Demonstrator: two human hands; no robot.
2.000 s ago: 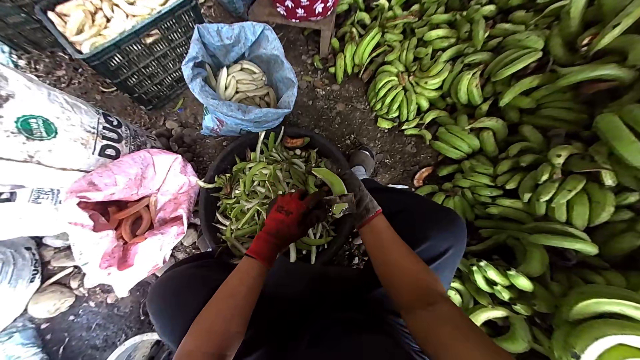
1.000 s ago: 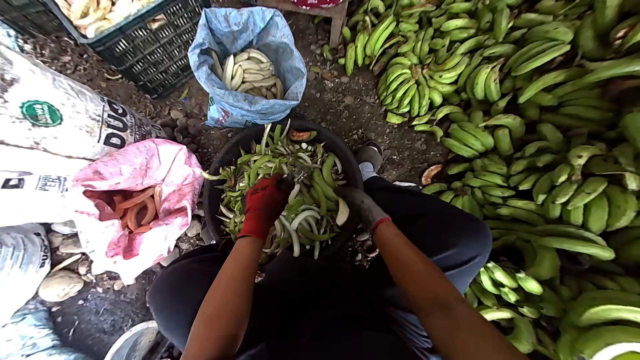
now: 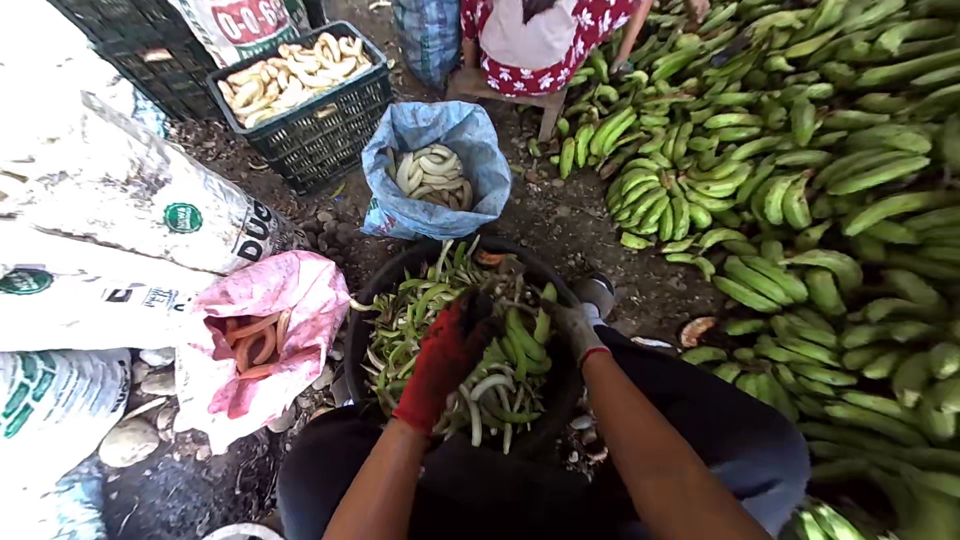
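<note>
A round black tub [image 3: 358,341] between my knees holds green banana peels [image 3: 397,322] and a bunch of unpeeled green bananas [image 3: 525,341]. My left hand [image 3: 450,349], in a red and black glove, is over the middle of the tub with its fingers curled; whether it holds something is hidden. At the tub's right side my right hand [image 3: 571,326], in a greyish glove, touches the upper end of a green banana in that bunch; its grip is blurred. Brownish stem ends lie between the hands. Just beyond the tub stands a blue sack [image 3: 487,172] with pale peeled bananas [image 3: 435,176].
Green banana bunches [image 3: 757,281] cover the ground at right. A pink sack [image 3: 315,292] with reddish strips stands at left beside white sacks [image 3: 195,217]. Behind is a black crate [image 3: 322,135] of peeled bananas. A person in patterned red clothing [image 3: 525,71] sits on a wooden stool beyond.
The green piece raised at my right hand two seconds ago is no longer seen there. A green banana bunch now lies between my hands. The view has tilted up, showing the seated person.
</note>
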